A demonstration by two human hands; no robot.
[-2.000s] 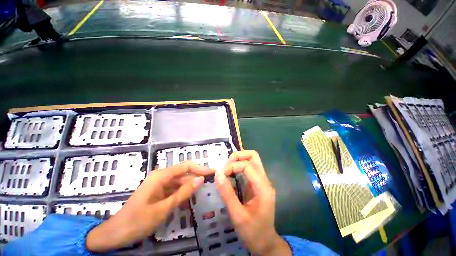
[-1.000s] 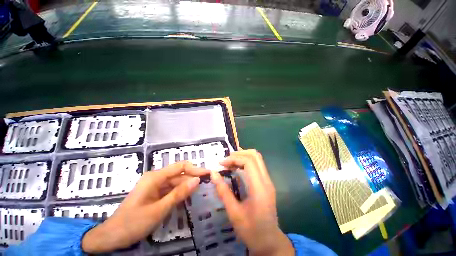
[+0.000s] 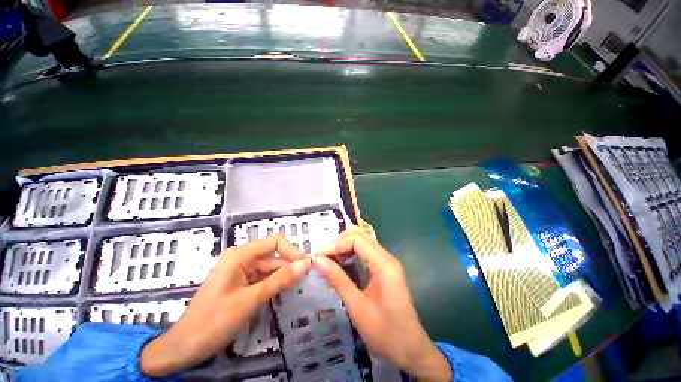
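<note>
A grey phone middle frame (image 3: 317,328) is held upright over the lower right of the blister tray (image 3: 157,223). My left hand (image 3: 243,295) and my right hand (image 3: 373,298) meet at its top edge, thumbs and index fingertips pinched close together. Any small adhesive piece between the fingertips is too small to tell. White middle frames (image 3: 157,260) lie in the tray pockets around my hands. The top right pocket (image 3: 282,186) is plain grey, with no frame in it. The lower end of the held frame runs towards the bottom of the picture.
Yellow striped adhesive sheets (image 3: 496,276) lie on a blue plastic bag (image 3: 556,239), with dark tweezers (image 3: 503,224) on top. Stacked trays (image 3: 635,209) stand at the far right. A green conveyor belt (image 3: 299,112) runs behind the bench. A fan (image 3: 556,28) is at the back right.
My fingertips have drawn closer together at the frame's top edge, and the right fingers are bent more. The held frame now shows more of its upper face. The tray contents look the same.
</note>
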